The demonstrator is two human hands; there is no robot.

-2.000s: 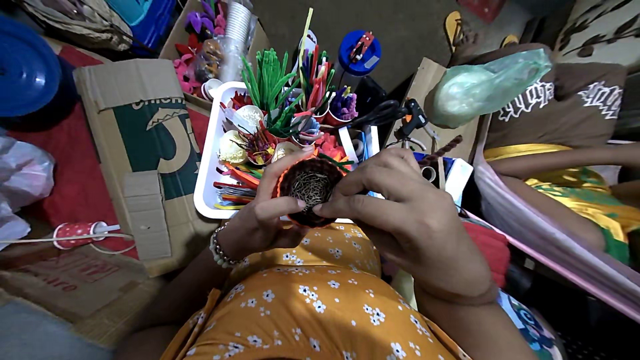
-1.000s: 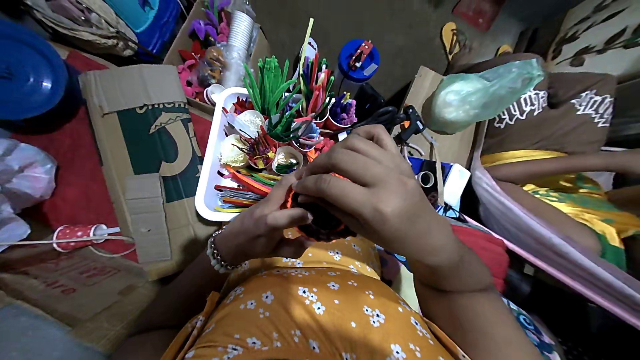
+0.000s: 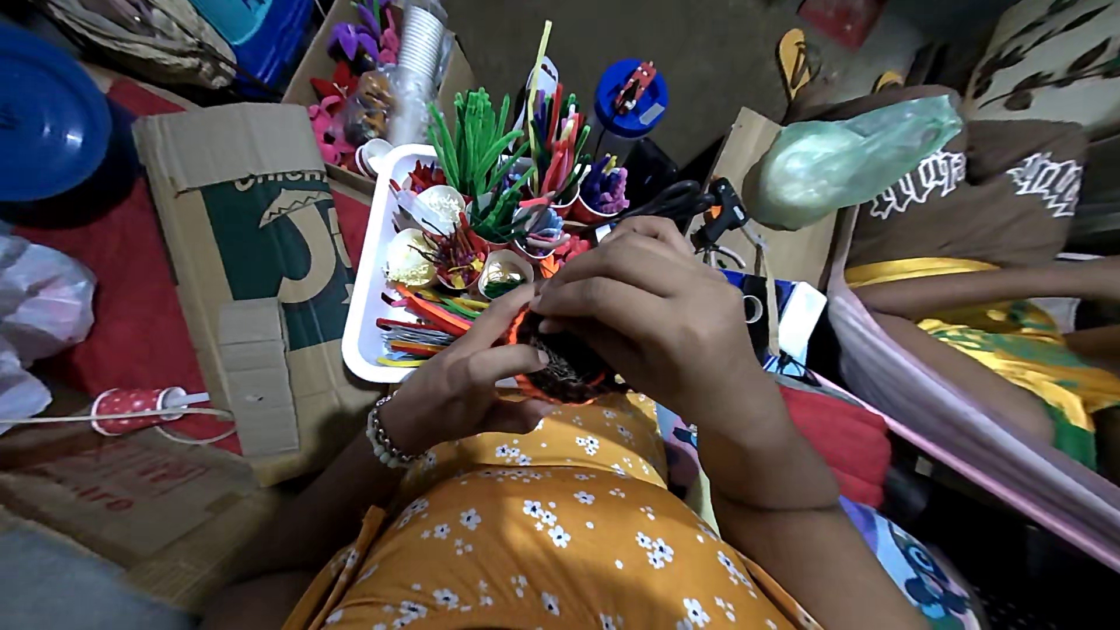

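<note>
Above my lap, my left hand (image 3: 472, 372) grips a small round craft piece (image 3: 564, 363), dark brown and fibrous inside with a fuzzy orange rim. Over its upper right side lies my right hand (image 3: 652, 306), fingertips pinching at the rim; what they pinch is hidden. Just beyond both hands, a white plastic tray (image 3: 360, 337) bears paper cups of cut pipe cleaners, with loose strips in front. Green pipe cleaners (image 3: 477, 149) stand upright at its back, and purple ones (image 3: 602, 186) fill a cup at the right.
A black glue gun (image 3: 723, 213) lies right of the tray, near a cardboard piece. Flattened cardboard (image 3: 254, 236) lies left, a red dotted paper cup (image 3: 138, 411) beyond it. Another person sits at the right near a green plastic bag (image 3: 849, 162). A blue-lidded container (image 3: 630, 98) stands behind the tray.
Two seconds ago the piece's dark inside faced up between my hands; one second ago my right hand covered most of it. Now the inside shows again, with my right fingers at its upper rim.
</note>
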